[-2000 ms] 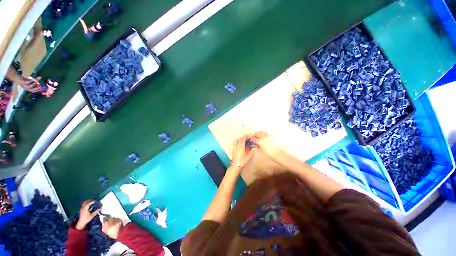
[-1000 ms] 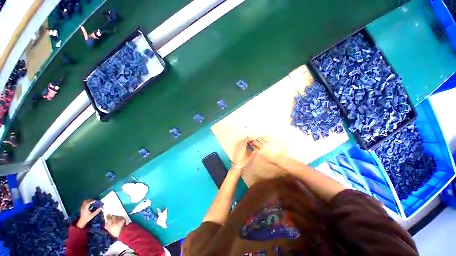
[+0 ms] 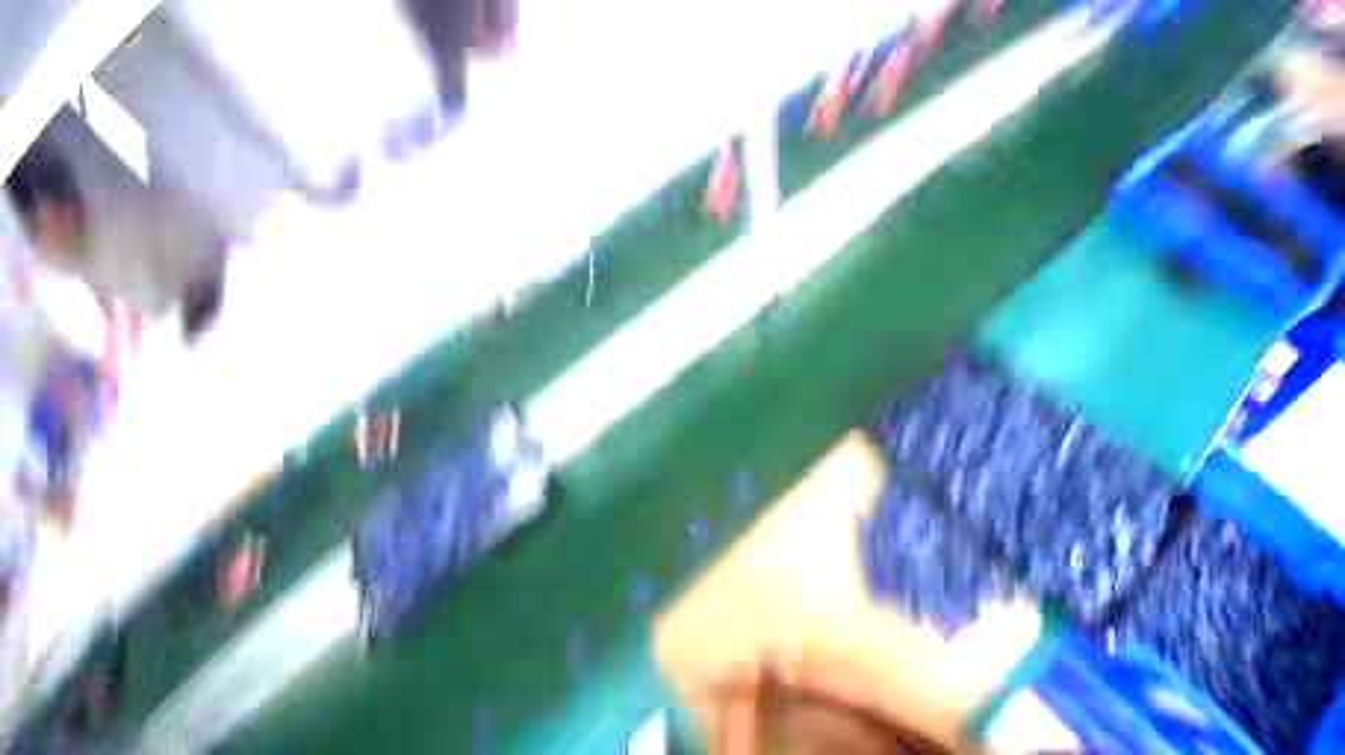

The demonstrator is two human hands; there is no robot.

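Note:
The picture is strongly blurred. The tan work board (image 3: pixel 782 568) lies at the bottom centre. A heap of small dark blue parts (image 3: pixel 922 553) is on its right side, against a dark tray (image 3: pixel 1047 494) full of such parts. A pale blurred shape at the heap's lower edge looks like my right hand (image 3: pixel 996 646); its fingers and any held part cannot be made out. Skin-toned blur at the board's bottom edge may belong to my left hand or arm, but it is not distinct.
The green belt (image 3: pixel 826 339) runs diagonally beyond the board, with a few blurred blue parts. A second parts tray (image 3: pixel 443 524) sits on the pale rail. A blue crate (image 3: pixel 1128 701) is at lower right. Red pieces are on the far belt. A person (image 3: pixel 111 251) is at upper left.
The view has swung upward and blurred, so the board and trays sit lower. The neighbour's hands have left the picture. My hands, earlier together over the board, are no longer clearly seen there.

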